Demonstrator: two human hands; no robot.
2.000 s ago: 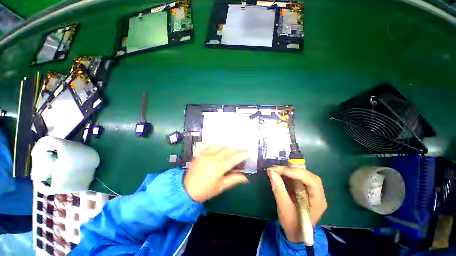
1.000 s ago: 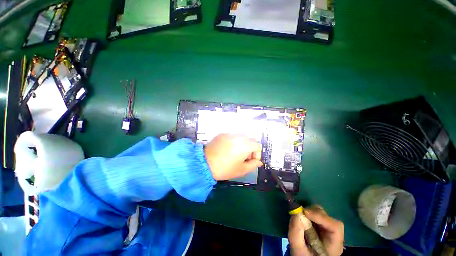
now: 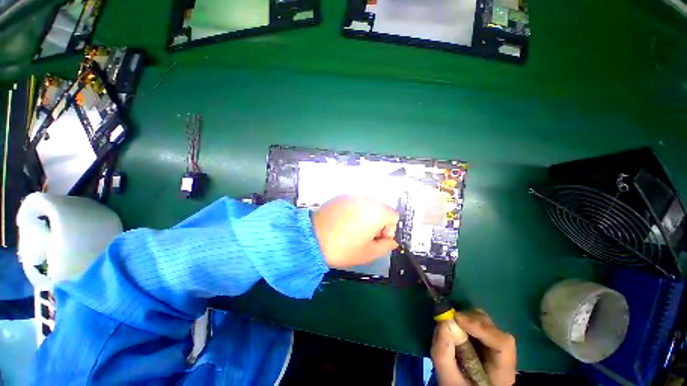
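Note:
The open tablet assembly (image 3: 282,175) lies in front of me, its pale panel glaring white and its board at the right end. My left hand (image 3: 358,232) is over the tablet with thumb and fingers pinched together at the board's left side. Anything thin between the fingertips is too small to tell. My right hand (image 3: 473,350) grips the soldering iron (image 3: 444,309) by its pale handle, below the yellow collar. The iron's dark tip points up-left and ends just by my left fingertips. My left hand and sleeve hide part of the tablet.
Small speakers with leads (image 3: 193,183) lie left of the tablet. A white roll (image 3: 71,234) and stacked tablet assemblies (image 3: 68,151) are at the left. More open tablets (image 3: 422,22) lie along the back. A fan (image 3: 603,219), tape roll (image 3: 561,317) and blue box (image 3: 651,317) are at the right.
From two seconds ago, my left hand has moved right and pinched its fingers. The iron has swung from upright to tilted up-left, its tip now by those fingers. Little differs from one second ago.

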